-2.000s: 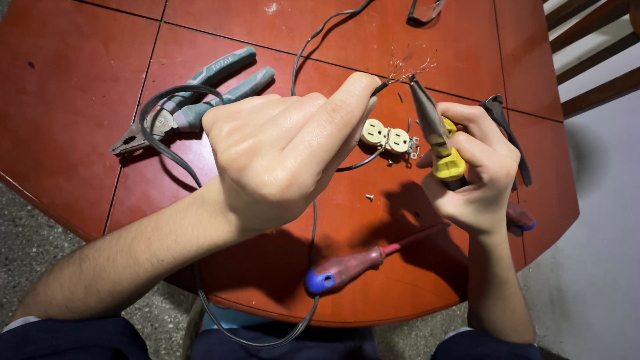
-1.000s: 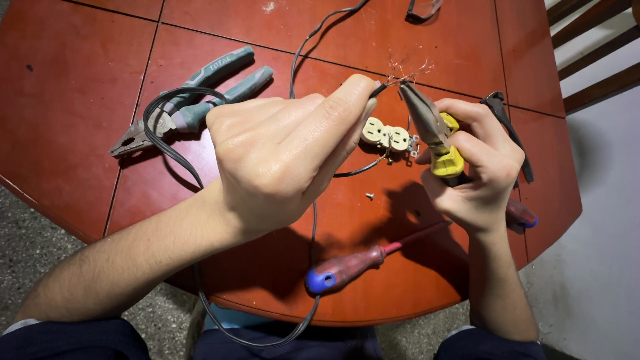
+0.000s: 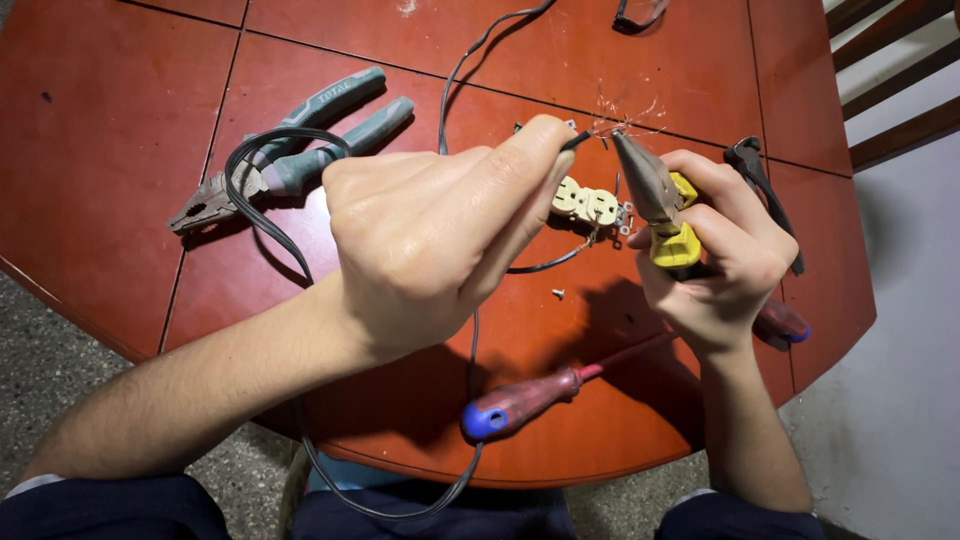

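Between thumb and fingers, my left hand (image 3: pixel 442 225) pinches a black electrical cable (image 3: pixel 576 141) near its end, where frayed copper strands (image 3: pixel 626 120) spread out. My right hand (image 3: pixel 720 255) holds long-nose pliers (image 3: pixel 651 184) with yellow grips, their tips at the base of the strands. Whether the jaws grip any strand cannot be told. Below the hands, a cream duplex electrical outlet (image 3: pixel 585 202) lies on the table, with a wire's bare copper at its terminal side. A small screw (image 3: pixel 558 293) lies nearer me.
Combination pliers (image 3: pixel 277 165) with teal handles lie at left, a cable loop over them. A red screwdriver with a blue end (image 3: pixel 525 405) lies near the table's front edge. Dark-handled cutters (image 3: pixel 765 195) and another screwdriver handle (image 3: pixel 781 322) are at right. Glasses (image 3: pixel 637 22) lie at the back.
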